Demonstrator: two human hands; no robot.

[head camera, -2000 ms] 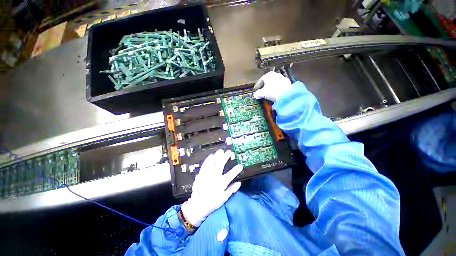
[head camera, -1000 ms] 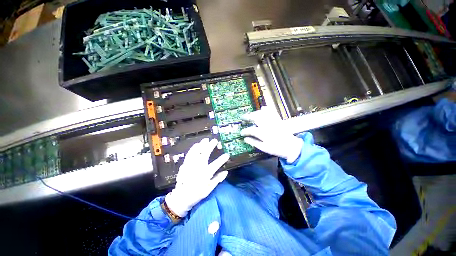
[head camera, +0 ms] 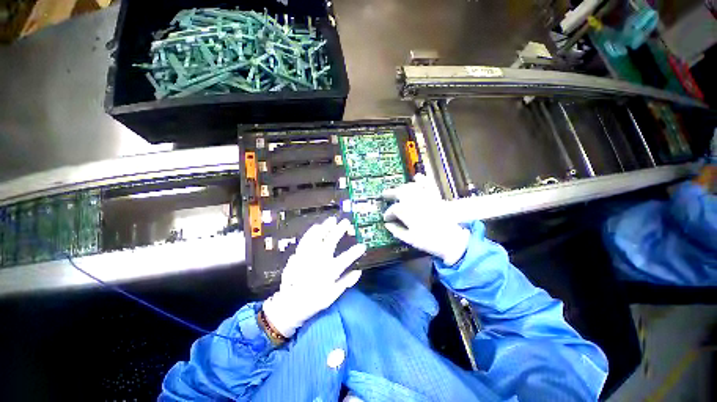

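Observation:
A black carrier pallet [head camera: 303,200] lies across the conveyor rails in front of me, with orange clips on its left and right edges. A green PCB panel [head camera: 371,162] sits in its right half; the left half shows bare slots. My left hand [head camera: 314,267], in a white glove, rests with fingers spread on the pallet's lower middle, fingertips near the panel's left edge. My right hand [head camera: 424,218], also gloved, is at the panel's lower right and the pallet's right edge, fingers bent. Whether it grips anything is unclear.
A black bin [head camera: 228,111] of thin green strips stands behind the pallet. Green panels [head camera: 51,229] lie between the rails at the left. Outgoing rails [head camera: 534,200] with cross rods run right. A blue cord crosses the near left rail. Another person's blue sleeve [head camera: 656,235] is at the right.
My right hand has come down from the panel's top right corner to its lower right. The orange clip on the right edge has moved up. My left hand has stayed on the pallet.

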